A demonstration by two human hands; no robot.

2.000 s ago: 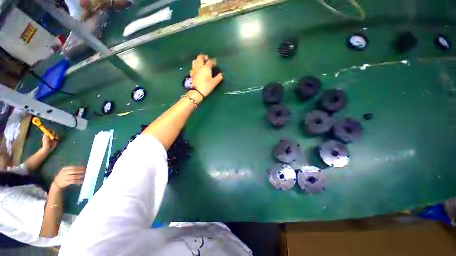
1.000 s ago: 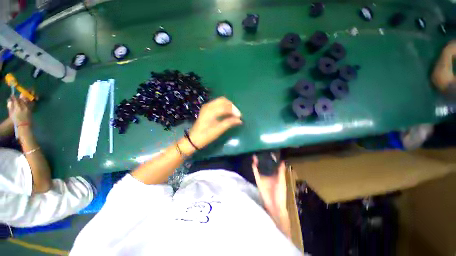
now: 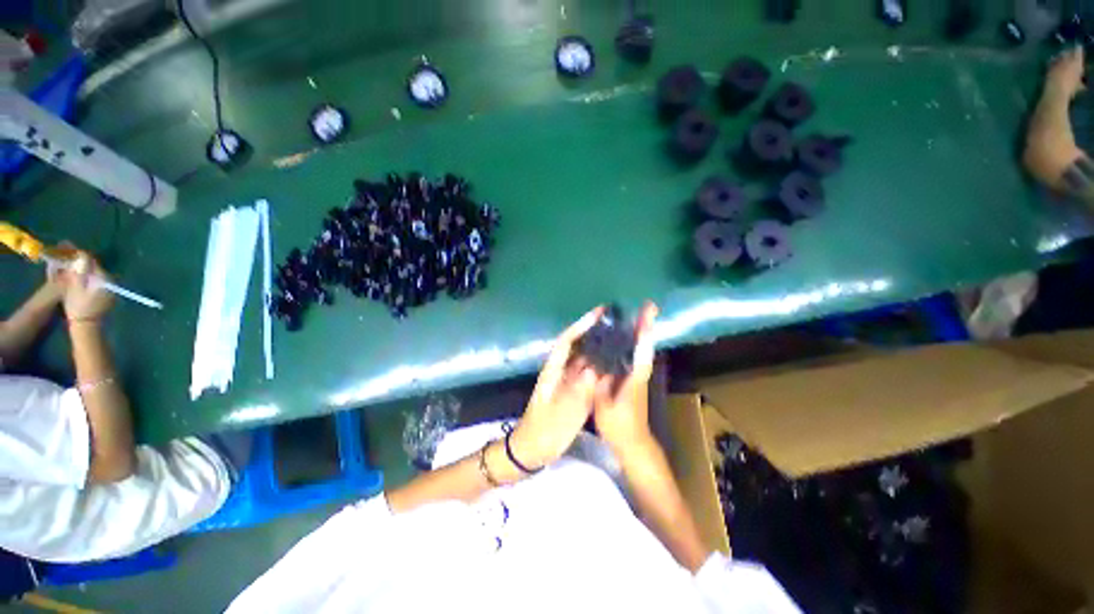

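Observation:
My left hand (image 3: 558, 402) and my right hand (image 3: 626, 402) are together in front of my body at the worktop's near edge. They hold a round black housing (image 3: 609, 341) between them; its details are blurred. A loose heap of small black inserts (image 3: 408, 244) lies on the green worktop (image 3: 576, 180) ahead and to the left. Several black hubs with centre holes (image 3: 769, 142) stand in a cluster to the right of the heap.
Pale-faced units (image 3: 427, 85) stand spaced along the far side. Pale strips (image 3: 228, 300) lie left of the heap. An open carton (image 3: 888, 402) with dark parts is at my lower right. A neighbour holds a yellow-handled tool (image 3: 20, 241) at left. Another person's arm (image 3: 1052, 132) reaches in at right.
My left hand has come back from the far row and joined my right hand, which has risen from beside the carton with the black housing. The view has shifted.

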